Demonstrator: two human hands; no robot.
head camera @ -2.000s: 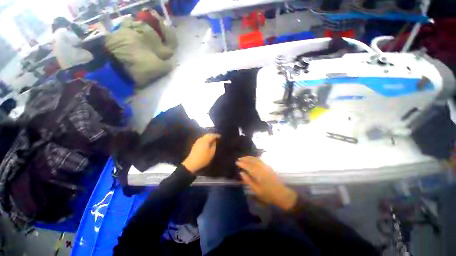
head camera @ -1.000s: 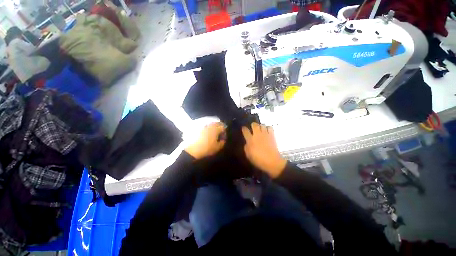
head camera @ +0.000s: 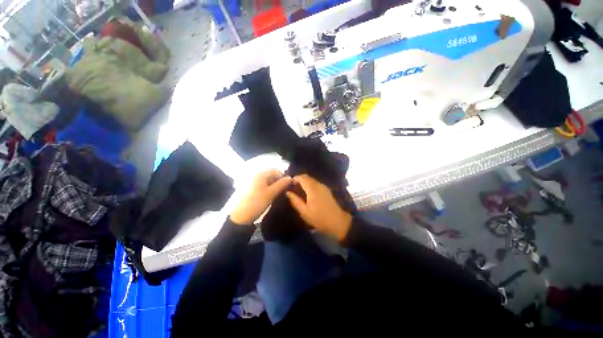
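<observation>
A black cut piece (head camera: 317, 165) lies at the table's front edge, left of and in front of the needle area (head camera: 337, 115). My left hand (head camera: 256, 195) and my right hand (head camera: 319, 208) meet on it, fingertips close together, pinching the cloth. Exactly what the fingertips hold is hidden. Another black piece (head camera: 261, 119) runs back behind it, left of the machine head. A stack of black pieces (head camera: 182, 191) lies at the table's left end. The white sewing machine (head camera: 423, 82) has a blue stripe and a yellow part (head camera: 366, 110) beside the needle.
A plaid garment heap (head camera: 59, 224) is at far left, with a blue bin (head camera: 149, 300) below the table's left edge. Scissors (head camera: 572, 123) and a hanging black cloth (head camera: 539, 92) are at right. A dark slim tool (head camera: 411, 132) lies on the machine bed.
The view has shifted and sharpened. My hands were apart on the cloth and have come together at their fingertips, nearer the table's front edge. The nearer black cloth has changed shape under them.
</observation>
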